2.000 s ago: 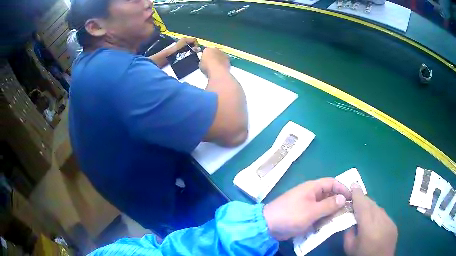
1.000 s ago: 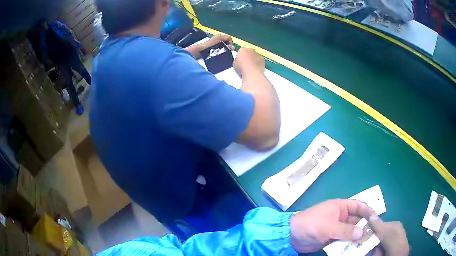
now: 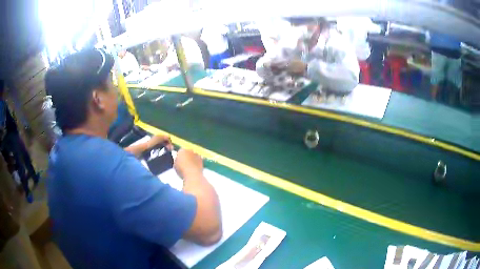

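Observation:
Neither of my hands is in the picture. A white packet (image 3: 256, 249) with a brownish strip down its middle lies on the green bench at the bottom centre, cut off by the lower edge. The corner of another white piece (image 3: 320, 264) shows to its right at the edge. At the bottom right, a fanned row of white packets (image 3: 427, 259) with grey and brown strips overlaps near the yellow edge, partly cut off.
A person in a blue shirt (image 3: 113, 197) at the left holds a black item (image 3: 158, 160) over a white sheet (image 3: 239, 198). Yellow trim (image 3: 310, 193) divides the bench from the dark green belt, which bears metallic rings (image 3: 311, 138). Other people work across the belt.
The view has tilted up, so the bench things sit lower and more of the far side shows. My hands and the packet they held have left the picture.

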